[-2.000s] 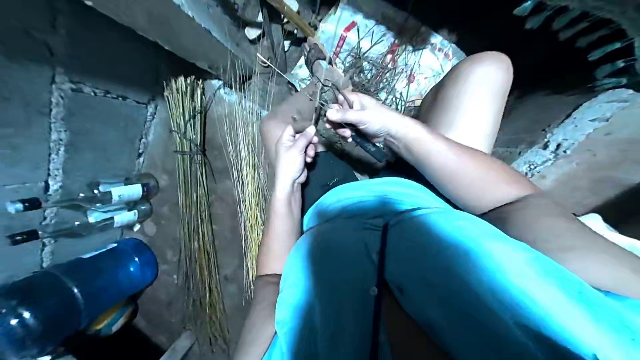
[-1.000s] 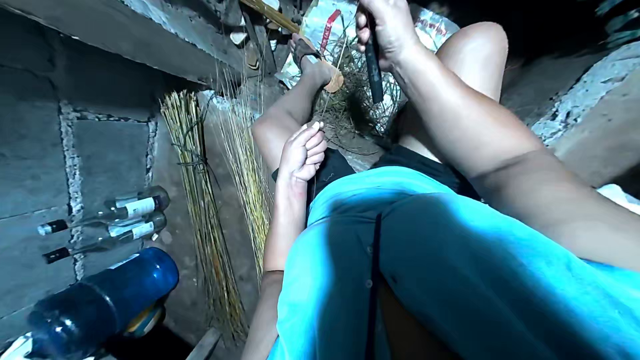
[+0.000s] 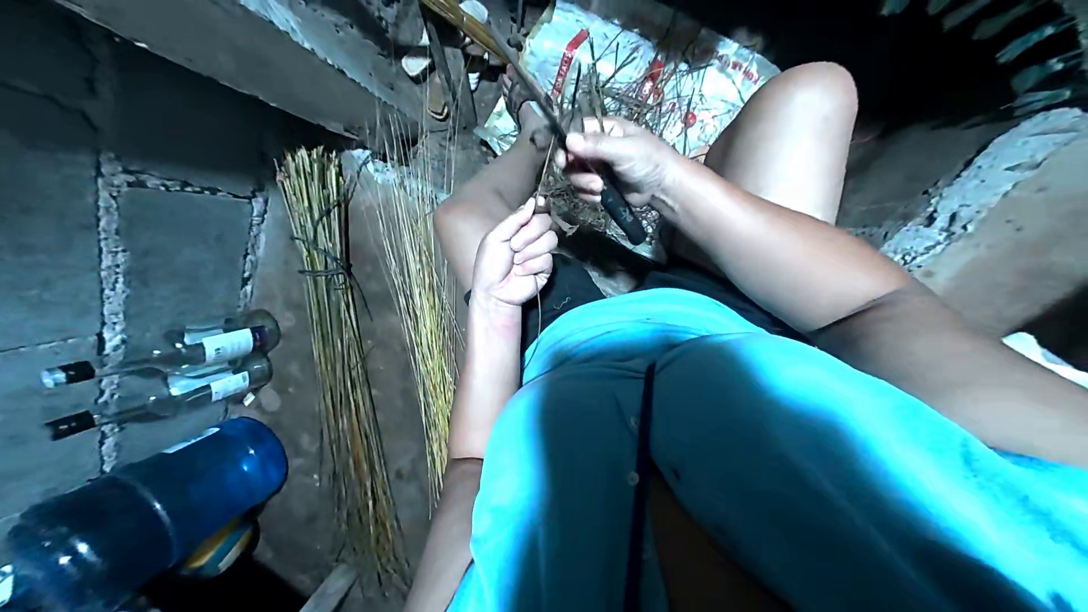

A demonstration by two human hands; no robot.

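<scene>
My left hand (image 3: 514,255) pinches a thin plant stalk (image 3: 545,174) between thumb and forefinger, and its lower end hangs past the wrist. Just above and to the right, my right hand (image 3: 625,161) is closed on a knife with a black handle (image 3: 623,217). The long dark blade (image 3: 535,92) points up and left, close beside the stalk. Scattered dry stalk trimmings (image 3: 625,93) lie on a white printed sack (image 3: 722,64) between my legs.
To the left, a tied bundle of stalks (image 3: 331,340) stands beside looser pale stalks (image 3: 416,314). Glass bottles (image 3: 229,344) and a large blue plastic bottle (image 3: 153,501) are near the block wall (image 3: 51,229). A low ledge (image 3: 255,68) runs along the upper left.
My right hand, raised with the knife one second ago, has come down beside my left hand. The knife blade now lies close to the stalk.
</scene>
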